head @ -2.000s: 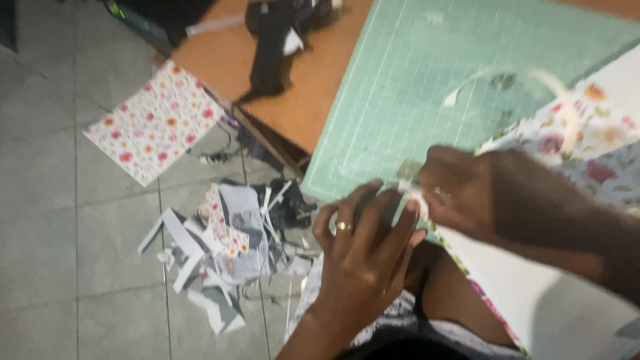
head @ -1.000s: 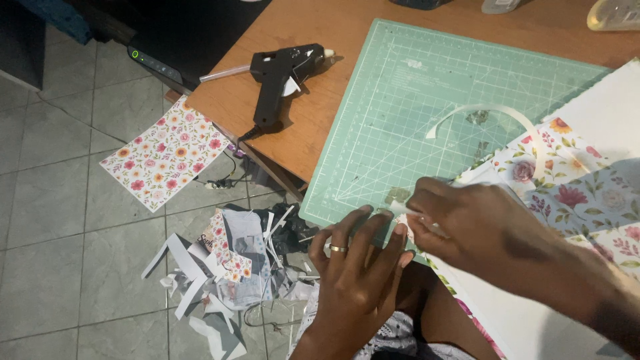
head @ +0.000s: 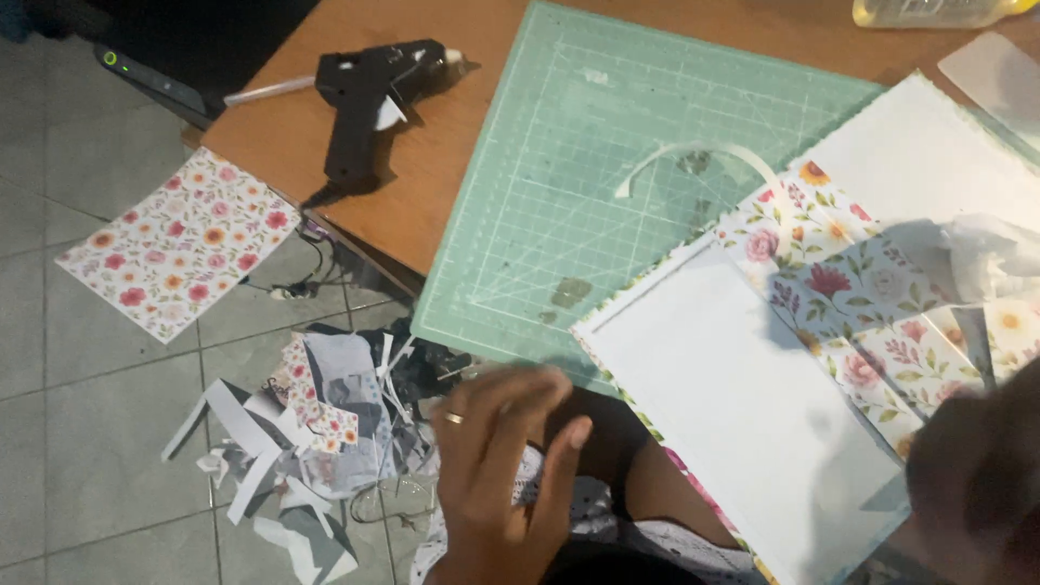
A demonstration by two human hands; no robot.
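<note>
My left hand [head: 508, 455], with a ring on one finger, is raised below the near corner of the green cutting mat [head: 634, 162]; nothing shows between its parted thumb and fingers. At the lower right edge my right hand [head: 971, 479] is dark and blurred, over the floral and white cover [head: 739, 406]; its fingers cannot be made out. The cover lies open across the mat, white panels on both sides of a floral middle band [head: 829, 280]. A curled white strip [head: 707, 148] arches from the mat onto that band. Crumpled translucent material [head: 995, 256] lies at the right.
A black hot glue gun [head: 366, 106] with a glue stick lies on the wooden table [head: 455, 162]. A floral sheet [head: 179, 244] juts past the table's left edge. Paper scraps [head: 260, 447] are heaped low at the left. A bottle [head: 934, 10] stands at the upper right.
My right hand has left the cover's near corner, where both hands were together, and moved to the lower right. My left hand has come off that corner and moved lower.
</note>
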